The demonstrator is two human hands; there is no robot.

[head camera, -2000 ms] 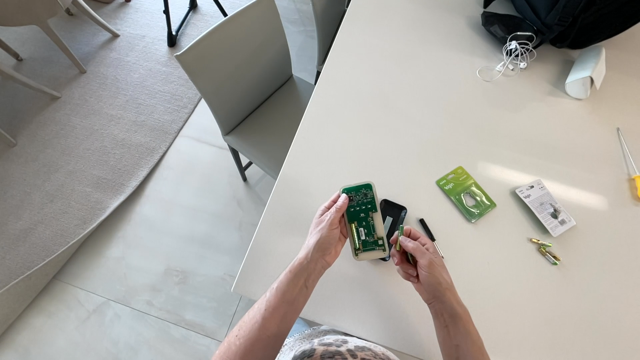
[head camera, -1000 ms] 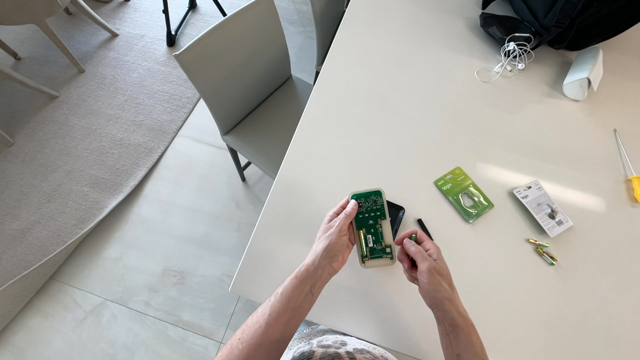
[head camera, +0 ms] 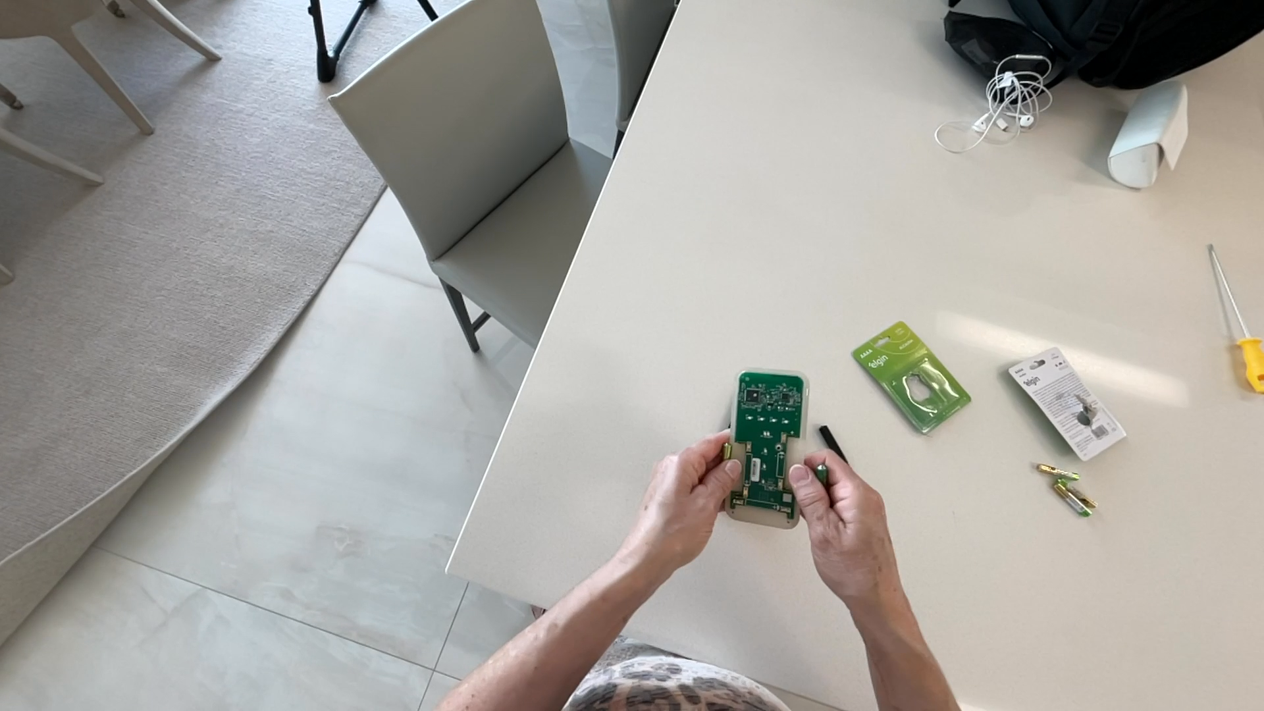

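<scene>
An opened electronic device with a green circuit board [head camera: 770,410] in a pale casing is held between both hands above the table. My left hand [head camera: 683,499] grips its left edge, with a small gold-green battery [head camera: 728,451] by the fingertips. On the right edge rests the thumb of my right hand [head camera: 844,513], and a green battery [head camera: 821,474] shows between that hand's thumb and fingers. A black pen-like thing [head camera: 833,442] lies just behind the right hand. Several small gold-and-green batteries [head camera: 1071,497] lie farther right.
A green blister pack [head camera: 912,377] and a white-backed pack [head camera: 1066,403] lie right of the device. A yellow-handled screwdriver [head camera: 1251,363] is at the far right. Wired earphones [head camera: 1007,104], a white case [head camera: 1148,136] and a black bag [head camera: 1106,39] are at the back. A chair [head camera: 474,128] stands left.
My left hand has moved from the device's upper left edge to lower down, and a battery now shows at its fingertips. My right hand has come onto the device's right edge.
</scene>
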